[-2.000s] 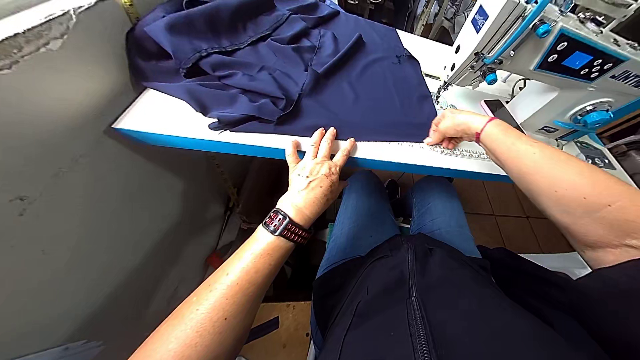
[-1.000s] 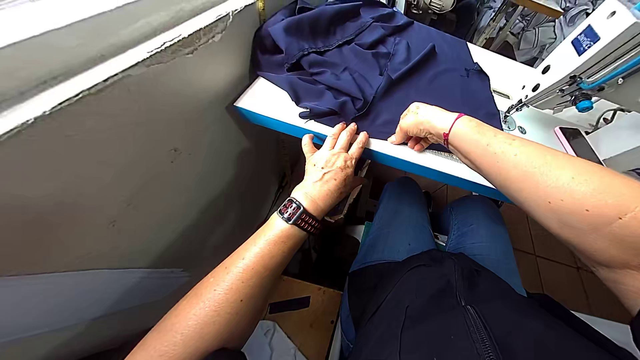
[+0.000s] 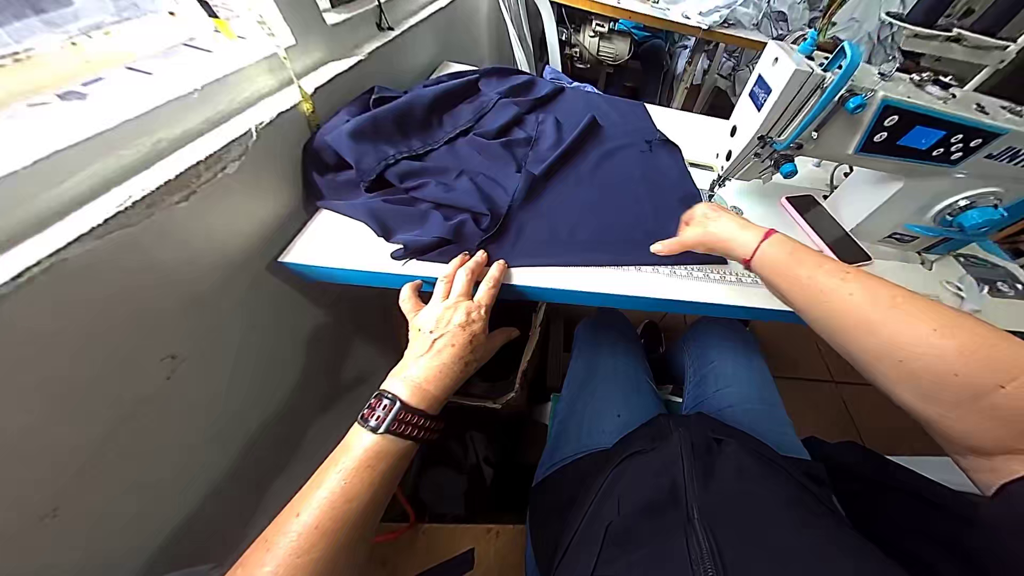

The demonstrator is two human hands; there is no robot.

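Note:
Navy blue fabric [image 3: 608, 184] with stitched seams lies spread and partly bunched on the white sewing table [image 3: 360, 240]. My left hand [image 3: 452, 328] is palm down with fingers apart, its fingertips on the fabric's front edge and the table rim. My right hand [image 3: 708, 232] rests at the fabric's front right corner, thumb pointing left; whether it pinches the cloth cannot be told. Along the table's front edge runs a ruler scale [image 3: 704, 274], just in front of the fabric edge and partly beside my right hand. The sewing machine's needle area [image 3: 714, 188] is just beyond that hand.
The white and blue sewing machine [image 3: 896, 136] stands on the right, with a pink-edged phone [image 3: 826, 230] on its bed. A grey wall [image 3: 200, 320] with a window ledge borders the left. A yellow tape measure [image 3: 307, 108] hangs there. Behind are a motor [image 3: 604, 42] and piled cloth.
My right hand has moved right along the fabric's front edge since one second ago, when it was close to my left hand. The view has swung noticeably.

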